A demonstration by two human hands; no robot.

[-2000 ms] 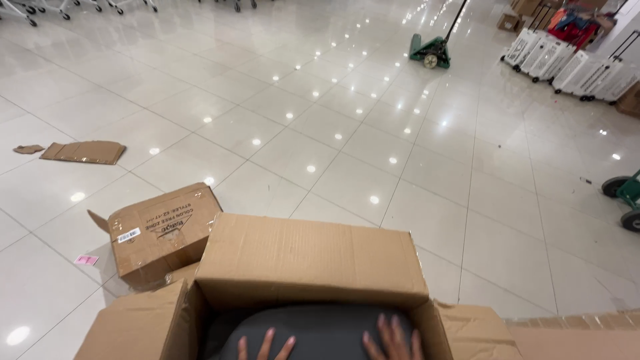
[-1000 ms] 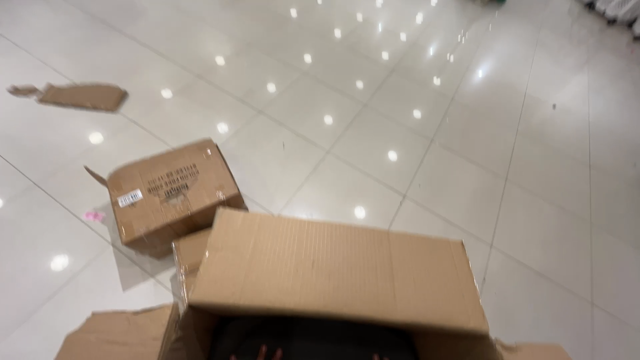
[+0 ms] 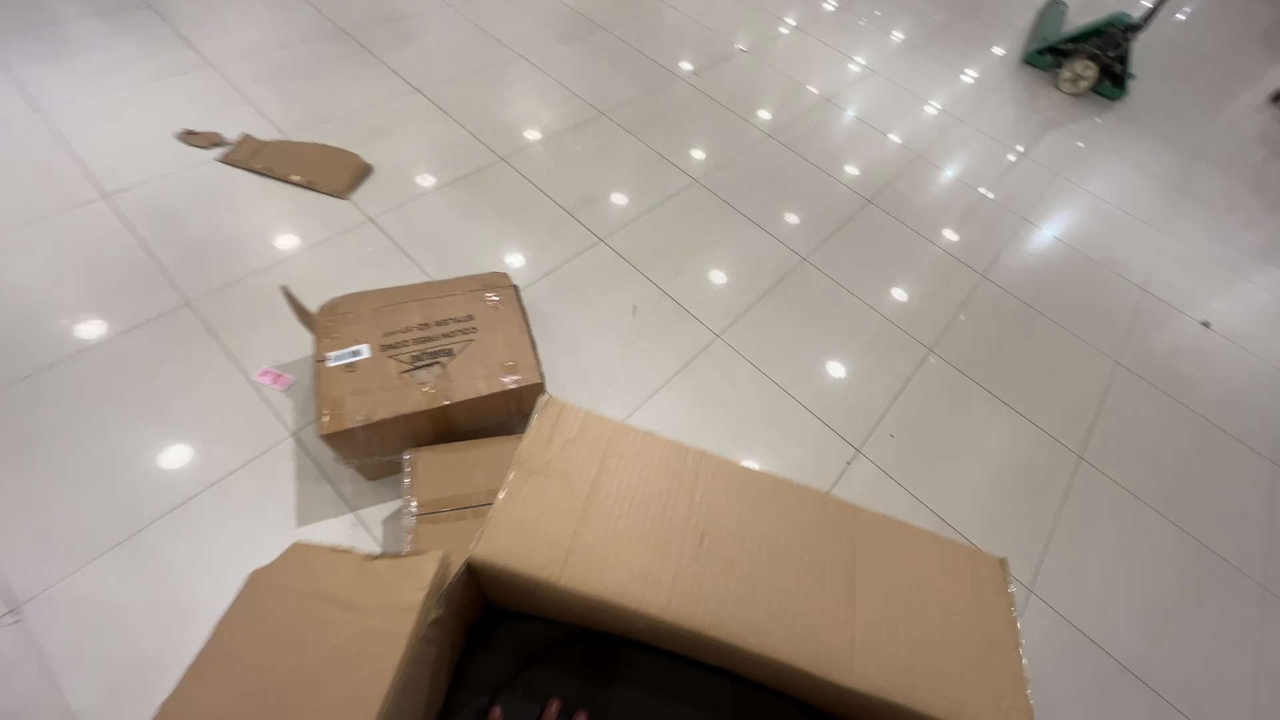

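A large cardboard box point(image 3: 740, 570) with its flaps spread stands at the bottom of the view. Inside it lies a dark, smooth object point(image 3: 600, 665); what it is cannot be told. Some fingertips of my left hand point(image 3: 540, 710) show at the bottom edge, over the dark object; the rest of that hand is cut off. Whether they grip anything is hidden. My right hand is out of the frame.
Beyond the open box sits a smaller printed carton point(image 3: 430, 350), with another taped cardboard piece point(image 3: 465, 480) between them. A torn cardboard piece point(image 3: 298, 165) and a pink slip point(image 3: 273, 378) lie on the tiled floor. A green pallet jack point(image 3: 1085, 55) stands at upper right.
Both hands showed on the dark object two seconds ago; now only a few fingertips remain in view. The view has shifted and turned.
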